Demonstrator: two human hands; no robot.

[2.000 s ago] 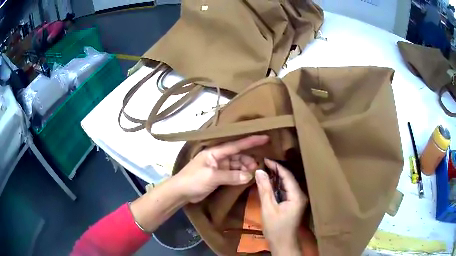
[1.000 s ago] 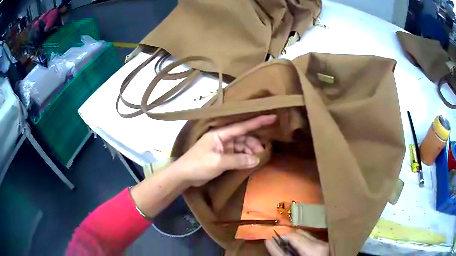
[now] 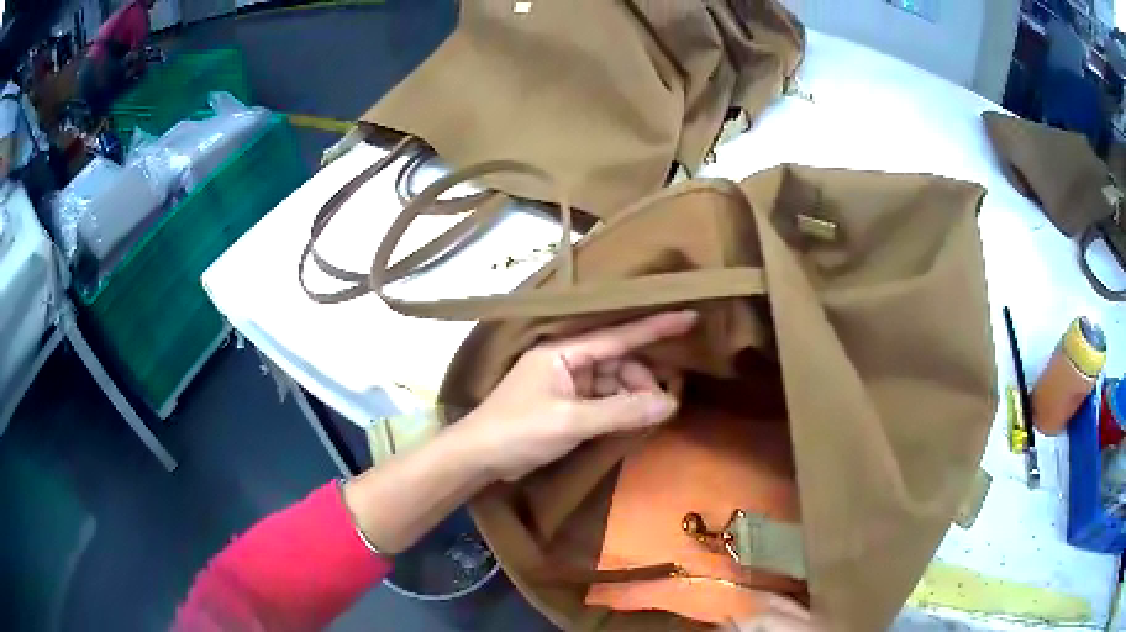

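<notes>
A brown tote bag (image 3: 883, 358) lies open on the table with its mouth towards me and one handle (image 3: 580, 298) looped out over the left side. My left hand (image 3: 568, 401) is inside the mouth, pinching the brown lining between thumb and fingers, index finger extended. The orange inner pocket (image 3: 654, 500) shows below, with a gold snap hook (image 3: 710, 531) on a beige strap (image 3: 772, 543) lying over it. My right hand (image 3: 772, 614) is low at the bottom edge, blurred and mostly hidden; what it holds cannot be seen.
More brown bags (image 3: 556, 99) lie at the back of the white table (image 3: 864, 105), another (image 3: 1050, 161) at the far right. A thin black stick (image 3: 1015, 358), yellow cutter (image 3: 1017, 420), orange bottle (image 3: 1064, 383) and blue tray (image 3: 1087, 494) stand or lie at right. Green crates (image 3: 173, 296) are at left.
My right hand has moved down from the left hand's fingertips to the bottom edge; its dark tool has gone out of sight. The pocket and snap hook are uncovered. My left hand keeps its pinch.
</notes>
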